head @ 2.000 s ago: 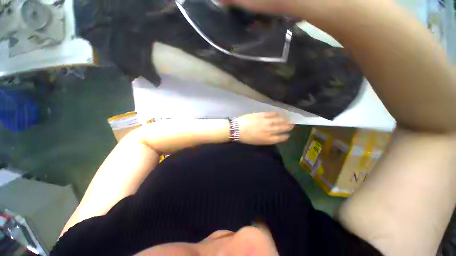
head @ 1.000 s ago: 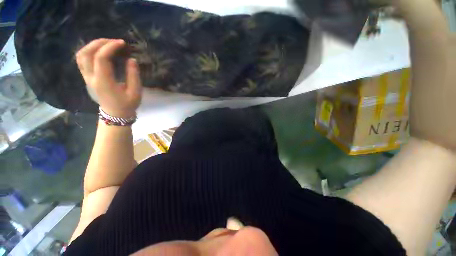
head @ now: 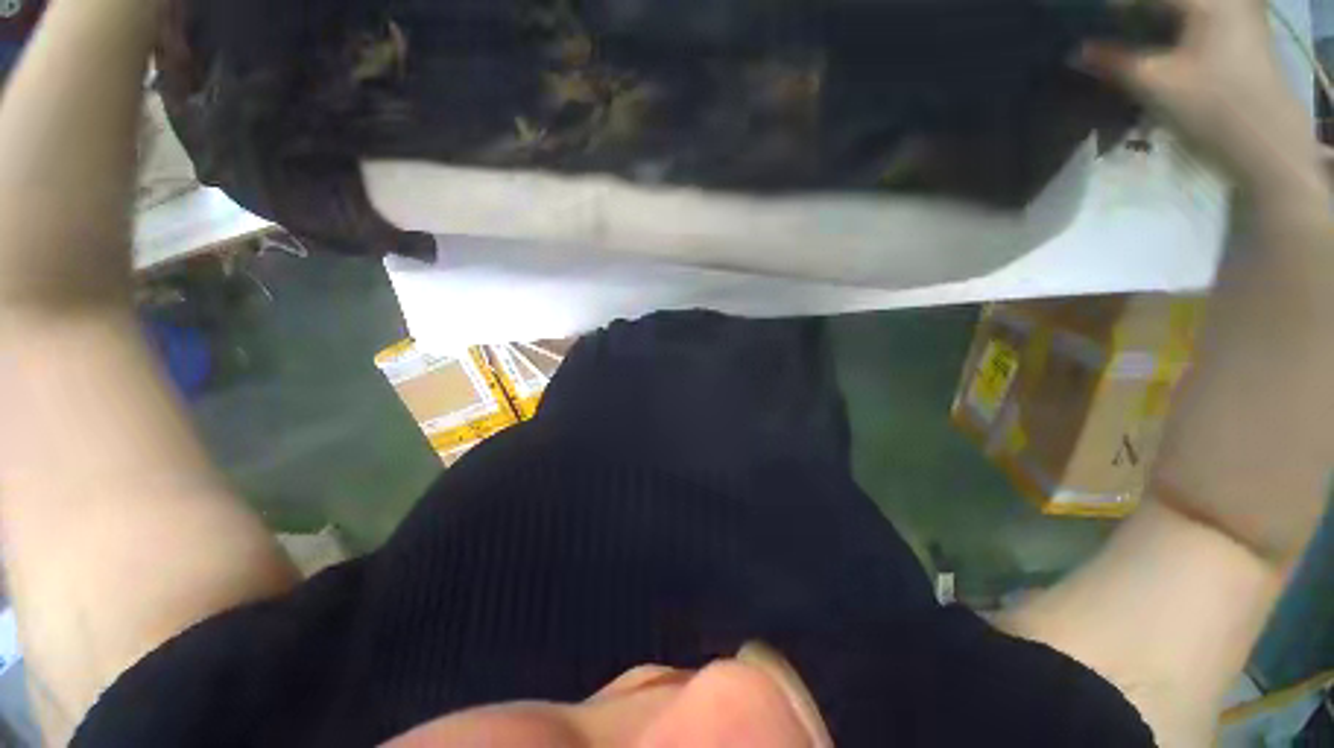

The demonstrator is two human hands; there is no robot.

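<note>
The black garment with tan-gold leaf print (head: 629, 95) lies across the padded pressing board at the top of the view. The board's pale front edge (head: 702, 227) shows below the cloth, with its rounded end at the right. My right hand (head: 1192, 73) is at the garment's right end, blurred, with its fingers closed on the dark cloth. My left arm reaches up the left side, and my left hand is cut off by the top edge. A small dark strip of cloth hangs at the garment's lower left. The iron is not in view.
A white sheet (head: 498, 292) hangs at the table's front edge. A taped cardboard box (head: 1090, 402) stands below at the right and another (head: 454, 395) below at the left. A blue basket (head: 185, 355) is partly hidden behind my left arm. The floor is dark green.
My left hand has left the cloth's left part and gone up out of the picture. My right hand now holds the garment's right end. More of the board's pale front edge shows.
</note>
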